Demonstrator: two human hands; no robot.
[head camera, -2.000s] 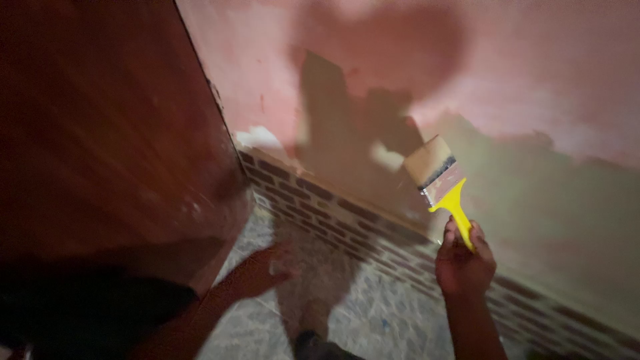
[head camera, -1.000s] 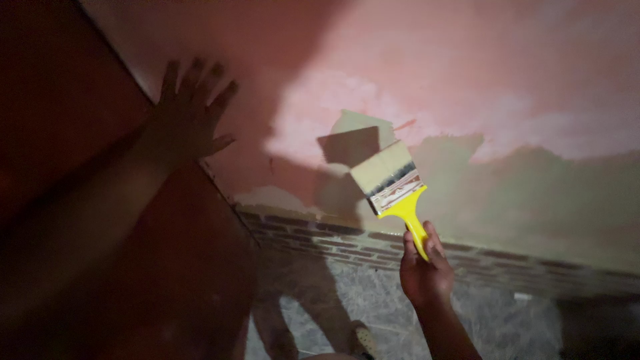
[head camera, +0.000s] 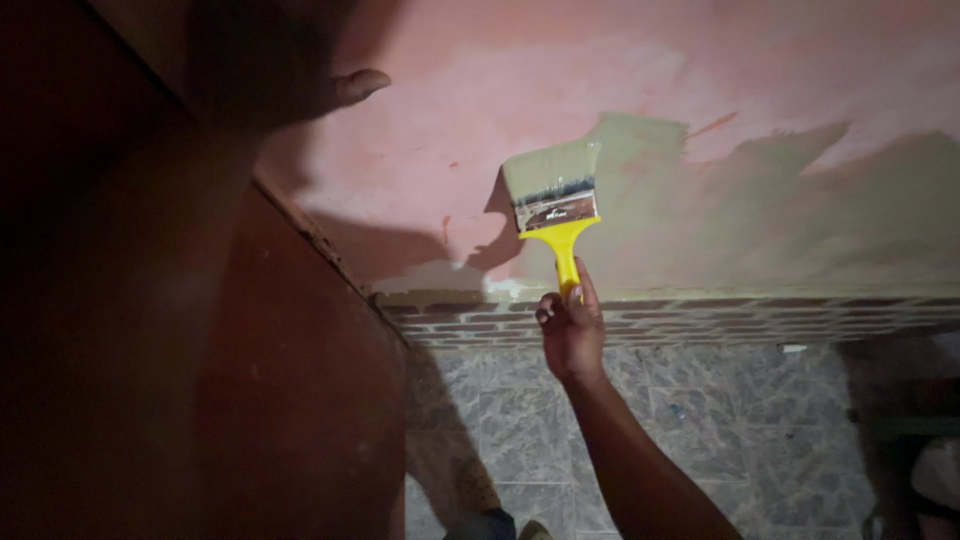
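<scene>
My right hand (head camera: 574, 326) grips the yellow handle of a wide flat paintbrush (head camera: 559, 202). The brush points upward, its bristles coated in pale greenish paint and lying at the left edge of a painted patch (head camera: 645, 157) on the pink wall (head camera: 427, 112). In deep shadow at the upper left, my left hand (head camera: 300, 86) is by the wall; only its thumb shows clearly, pointing right, and I see nothing held in it.
A dark red panel (head camera: 315, 390) meets the wall at the left. Brick-patterned trim (head camera: 697, 319) runs along the wall's foot above grey tiles (head camera: 525, 442). A small white object (head camera: 791, 349) lies near the trim. My foot and a dark object in shadow are low in view.
The brush has moved up against the wall, and the painted patch now reaches it. My left hand, low two seconds ago, rose to the wall and is now higher and more shadowed.
</scene>
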